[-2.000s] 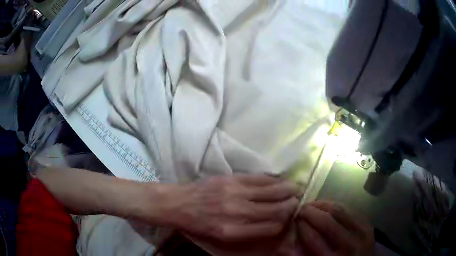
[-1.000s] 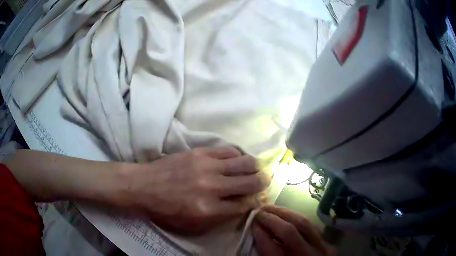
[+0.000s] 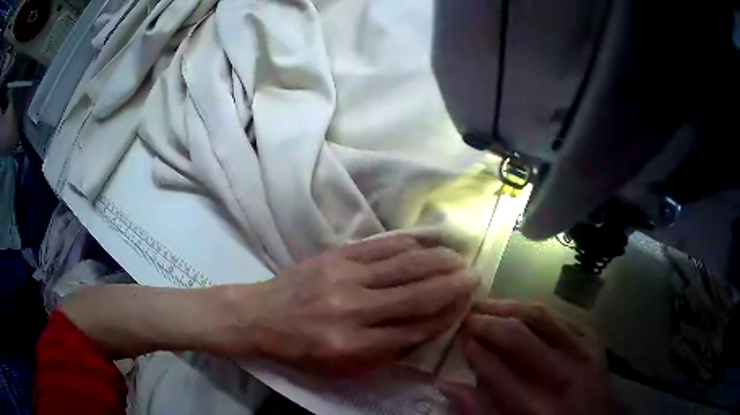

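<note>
A cream garment piece [image 3: 284, 121] lies in large folds across the table, with its seam edge [image 3: 488, 243] running under the lit needle area [image 3: 511, 182]. My left hand [image 3: 357, 308] lies flat on the cloth with fingers together, pressing it beside the edge. My right hand [image 3: 527, 348] pinches the cloth edge between thumb and fingers, just right of my left fingertips. It is partly dark and cut off by the bottom edge. The needle tip is lost in the glare.
The sewing machine head [image 3: 535, 81] stands at upper right. A dark coiled part [image 3: 596, 251] hangs below it. The white table [image 3: 138, 219] has ruler marks along its front edge. Crumpled cloth [image 3: 178, 385] lies below that edge.
The camera view has shifted, so the machine's red badge has left the picture. More of the cloth edge shows between the needle and my hands, which keep a similar hold.
</note>
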